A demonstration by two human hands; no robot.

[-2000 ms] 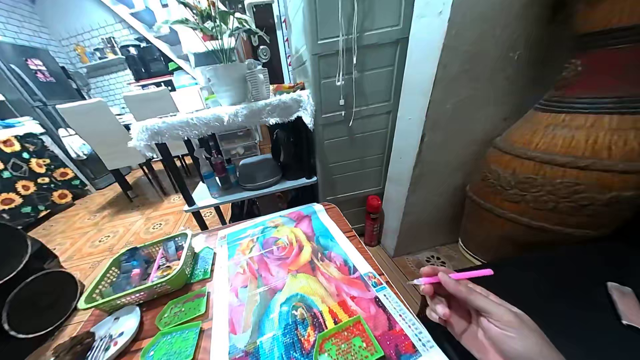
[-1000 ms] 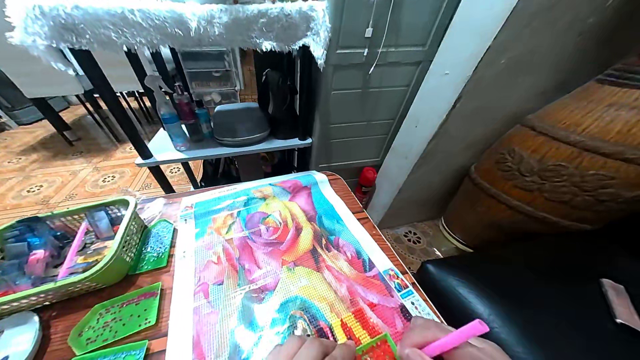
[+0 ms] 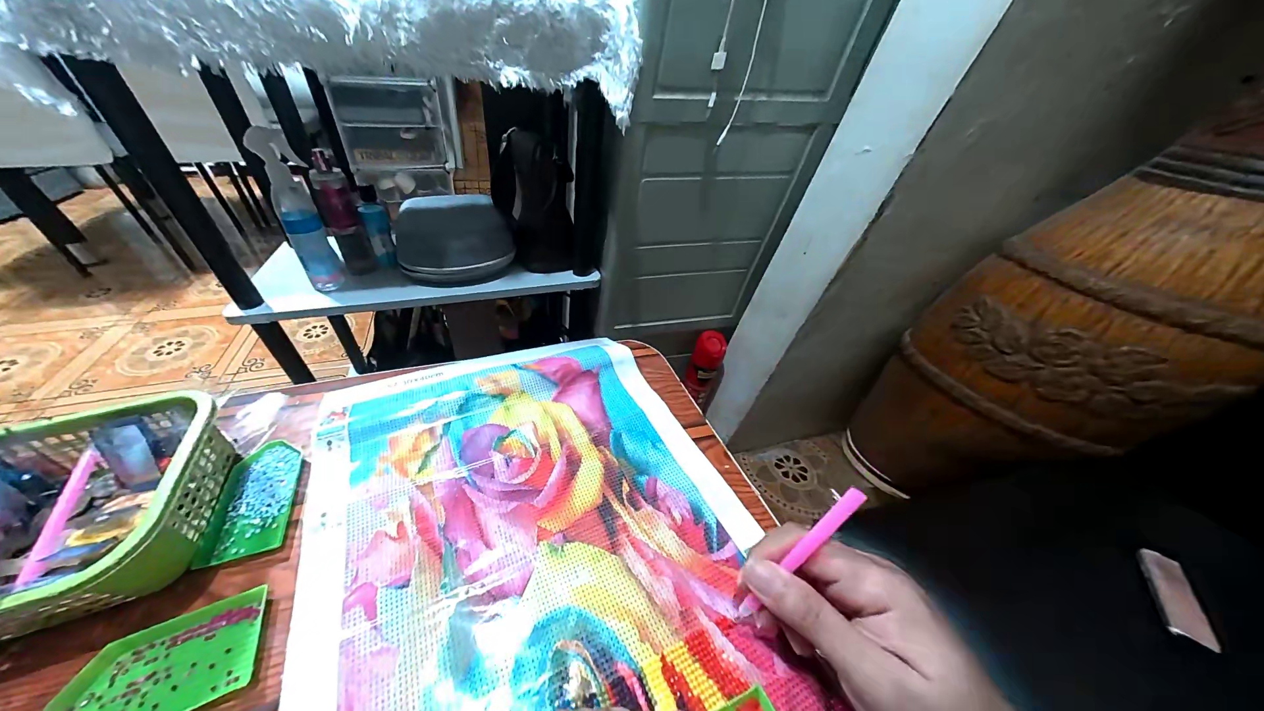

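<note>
My right hand (image 3: 859,612) grips a pink diamond-painting pen (image 3: 815,543), its tip down at the right part of a rose-patterned diamond-painting canvas (image 3: 513,494). The canvas lies on a wooden table (image 3: 671,395). At the bottom edge, beside the red and yellow beaded area, shows a corner of a green tray (image 3: 750,699). Fingertips of my left hand may just touch the bottom edge of the view, too little to tell. Left of the canvas lie a green tray of blue beads (image 3: 259,504) and a green tray of dark pink beads (image 3: 173,657).
A green plastic basket (image 3: 188,504) with packets and another pink pen stands at the left. Behind the table is a shelf (image 3: 395,296) with bottles and a grey case (image 3: 454,237). A red can (image 3: 706,360) and a large brown carved jar (image 3: 1066,336) stand to the right.
My right hand has come from beside the canvas onto its right part, pen still held. My left hand, seen by the small tray one second ago, has mostly dropped out of view.
</note>
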